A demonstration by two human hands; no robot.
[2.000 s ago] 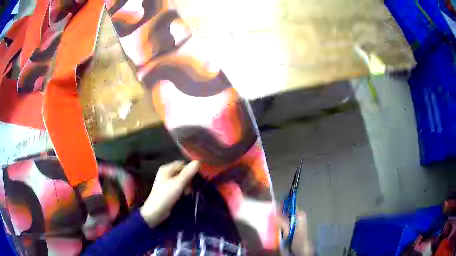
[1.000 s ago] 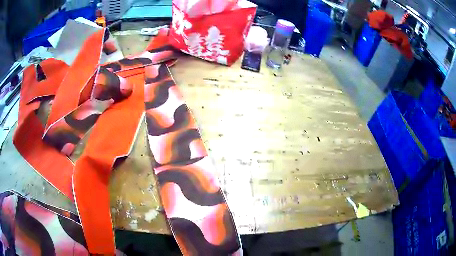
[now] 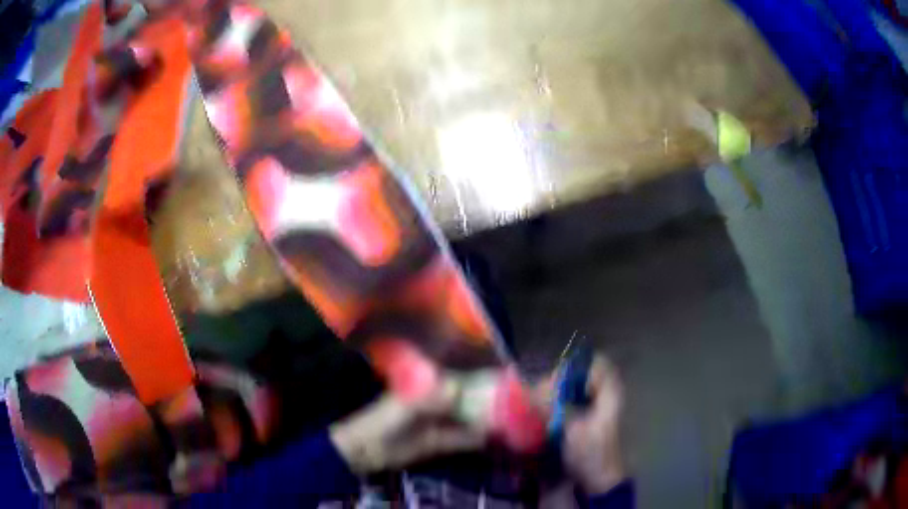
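Note:
A long printed fabric panel point(image 3: 329, 209) runs from the upper left of the table down over its edge to my lap. My left hand point(image 3: 398, 429) is blurred at the panel's lower end, which lies over its fingers; it seems to hold the fabric. My right hand point(image 3: 595, 427) is at the panel's right edge, closed around the blue handles of the scissors point(image 3: 571, 390). The blades are blurred, and I cannot tell whether they touch the fabric. The picture is blurred by motion.
The worn wooden table point(image 3: 597, 89) has a yellow scrap point(image 3: 733, 137) at its near right corner. Orange strips point(image 3: 139, 249) hang over its left part. A thick printed pile point(image 3: 80, 423) is at lower left. Blue bins stand at right point(image 3: 871, 199) and lower right point(image 3: 796, 462).
One second ago the view was higher and no hands showed. Now it faces down, with both hands in view. Compared with two seconds ago, my left hand is further right, at the panel's lower end.

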